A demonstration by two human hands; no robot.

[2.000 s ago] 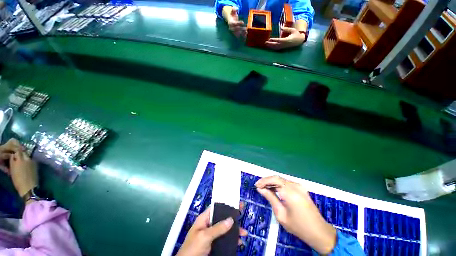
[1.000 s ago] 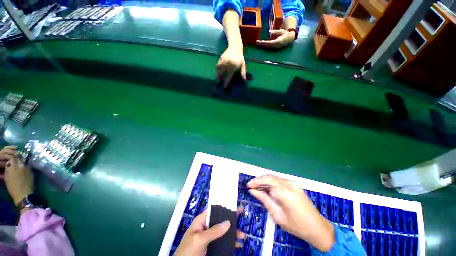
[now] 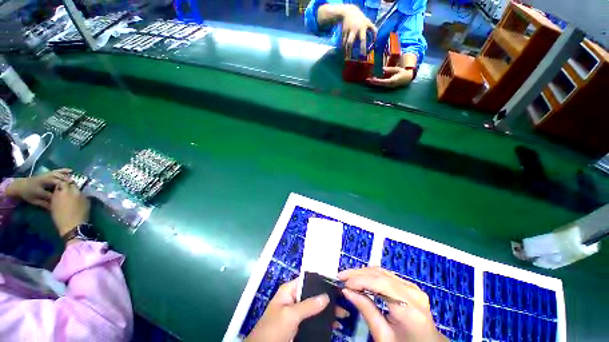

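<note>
My left hand (image 3: pixel 286 314) holds a strip with a white upper part (image 3: pixel 322 247) and a matt black lower part (image 3: pixel 316 308), thumb on the black part. My right hand (image 3: pixel 394 302) holds thin metal tweezers (image 3: pixel 374 294), their tip at the upper right edge of the black part. Whether the tips grip a piece is too small to tell. Both hands are over the white-edged tray (image 3: pixel 478 300), which holds rows of glossy blue parts (image 3: pixel 427 262). The hands and strip hide part of the left rows.
A white-wrapped post (image 3: pixel 561 248) stands right of the tray. Circuit board stacks (image 3: pixel 148 174) and crinkled clear plastic (image 3: pixel 120 204) lie left, beside a person in pink. Dark blocks (image 3: pixel 402 137) lie on the green belt. Opposite, a person in blue handles an orange-brown housing (image 3: pixel 358 69) near brown racks (image 3: pixel 511 53).
My right hand and tweezers have moved from the blue parts to the black part of the strip. The worker opposite has drawn a hand back from the belt, and one dark block is gone from there.
</note>
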